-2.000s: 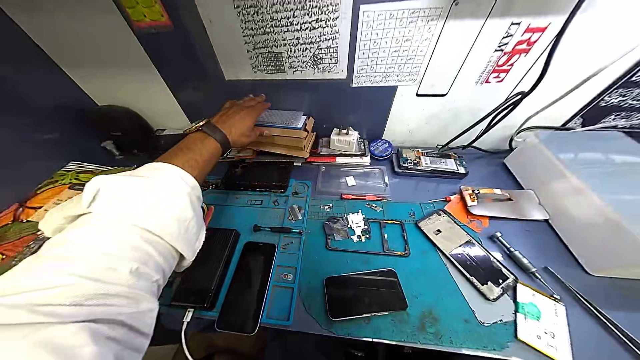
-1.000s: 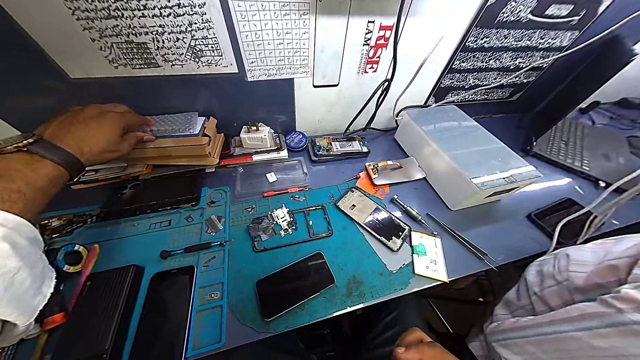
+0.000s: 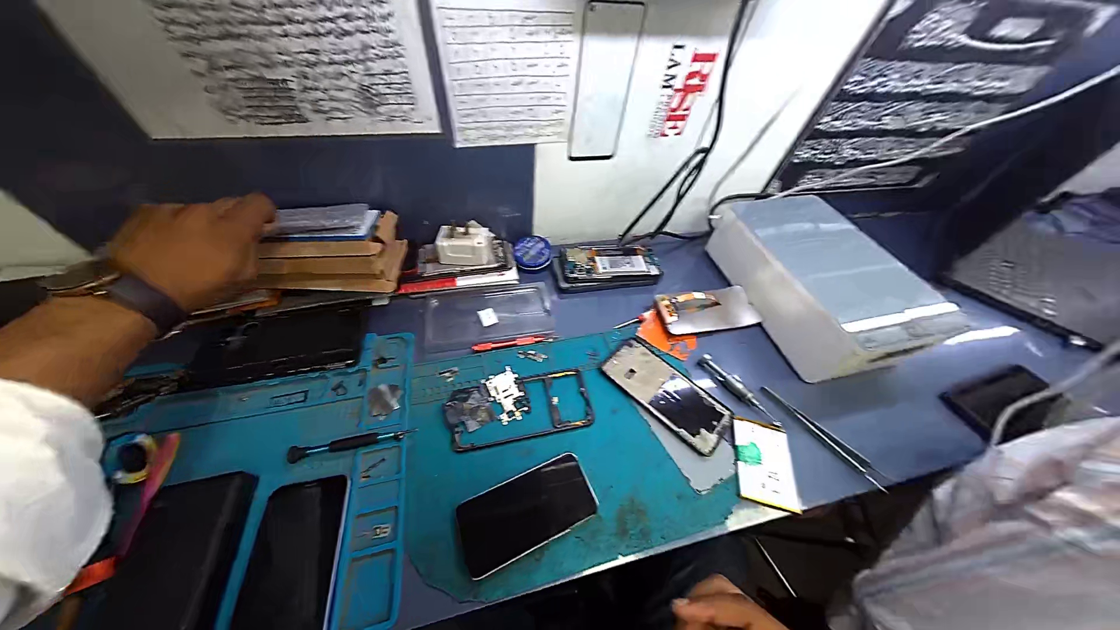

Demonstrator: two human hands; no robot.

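Observation:
My left hand [image 3: 192, 241] reaches in from the left, blurred, its fingertips at the left end of a stack of flat cardboard boxes [image 3: 332, 267] topped by a bubble-wrapped item [image 3: 322, 220]; its grip is unclear. Cut off at the bottom edge, what seems to be my right hand [image 3: 722, 605] is low beside dark cloth, fingers curled; what it holds is hidden. On the teal repair mat [image 3: 630, 516] lie a dark smartphone [image 3: 527, 516], a phone frame with loose parts [image 3: 521, 409], a phone display part [image 3: 669, 395] and a screwdriver [image 3: 350, 444].
A translucent plastic box [image 3: 831, 280] stands back right. Nearby lie tweezers [image 3: 822, 437], another screwdriver [image 3: 731, 381] and a phone battery [image 3: 766, 464]. A white charger [image 3: 465, 243] and an opened phone [image 3: 608, 265] are along the wall. Another person [image 3: 1006, 534] sits at right.
The view has swung right, bringing in the other person and the hand at the bottom edge. My left hand stays near the cardboard stack, shifting from above it to its left end.

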